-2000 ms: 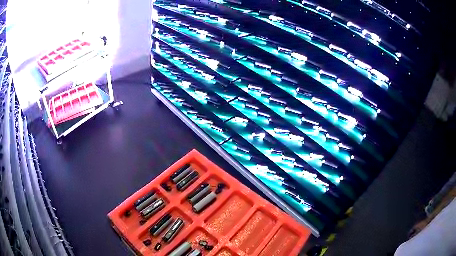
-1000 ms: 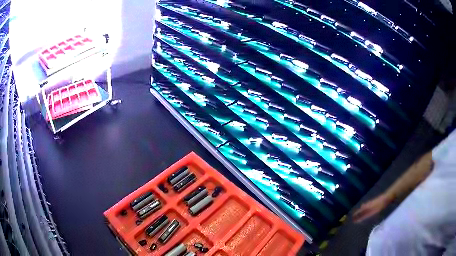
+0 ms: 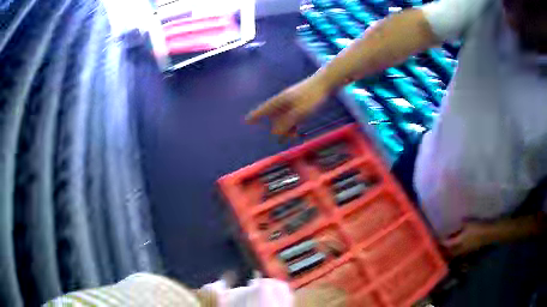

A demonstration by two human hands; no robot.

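Note:
A red-orange compartment tray (image 3: 375,219) lies in front of me. Its far and left pockets hold dark and silver finger-sized devices (image 3: 303,258), some with small black bits beside them. Three pockets on its near right side hold no devices. A light striped sleeve (image 3: 132,292) and a blurred, pale, possibly gloved hand (image 3: 261,295), which looks like my left, are at the bottom edge, by the tray's near left side. They are cut off, and the fingers and any grip cannot be made out. My right hand cannot be made out.
Another person in a white top (image 3: 471,150) stands at the right, one hand (image 3: 300,105) stretched beyond the tray's far edge, the other (image 3: 471,238) by its right edge. A glowing rack (image 3: 384,102) is behind, pale rack shelving (image 3: 72,150) at left, a cart (image 3: 249,24) beyond.
The view has swung, so the tray sits further right and appears turned. The other person has come in from the right and reaches across. A sleeve and hand have appeared at the bottom.

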